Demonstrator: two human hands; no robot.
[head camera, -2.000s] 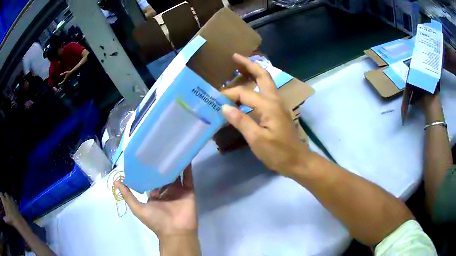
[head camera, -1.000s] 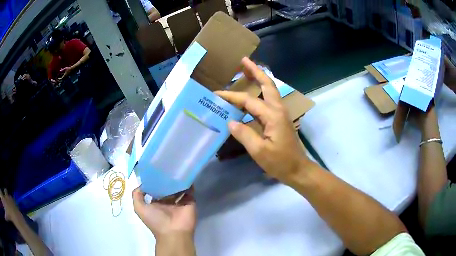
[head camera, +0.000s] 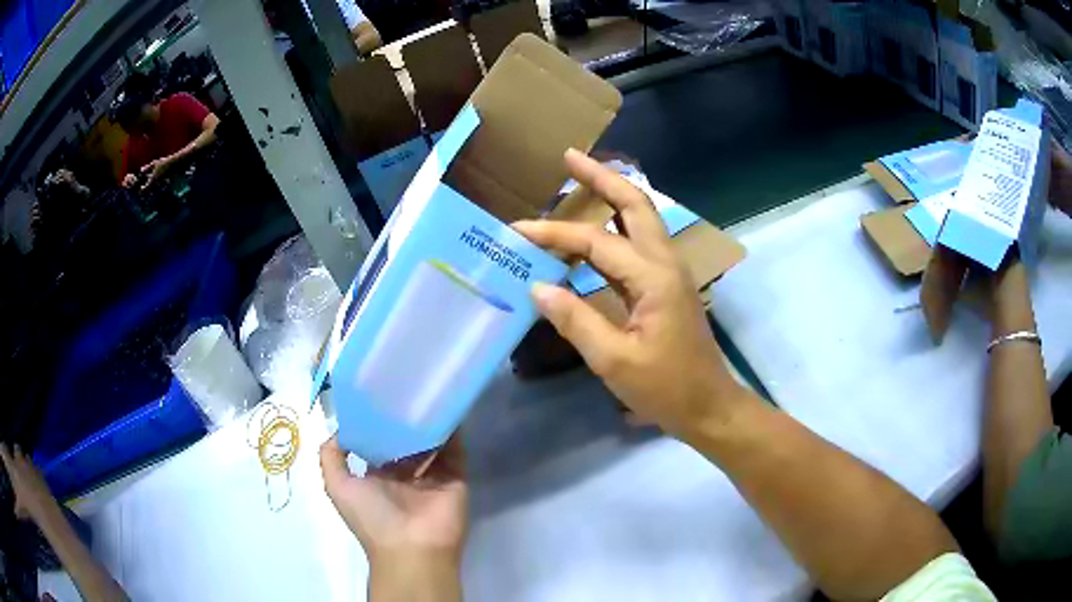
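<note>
A light blue humidifier box (head camera: 435, 335) is held tilted in the air above the white bench, with its face showing a white cylinder turned to me. Its upper end is open and a brown flap (head camera: 535, 112) stands up there. My left hand (head camera: 406, 506) is under the lower end and grips it; some fingers are hidden behind the box. My right hand (head camera: 641, 294) holds the upper right edge, thumb on the printed face near the lettering, index finger raised beside the opening.
Flat boxes (head camera: 711, 253) lie behind my right hand. Rubber bands (head camera: 277, 441), a bagged white cylinder (head camera: 215, 367) and a blue tray (head camera: 124, 441) are at left. A metal post (head camera: 282, 141) and green conveyor (head camera: 729, 129) stand beyond. A neighbour's hands hold another box (head camera: 997, 188) at right.
The box and both my hands have shifted slightly right and down since the oldest frame, with the grip kept. The neighbour's box at right has moved a little lower.
</note>
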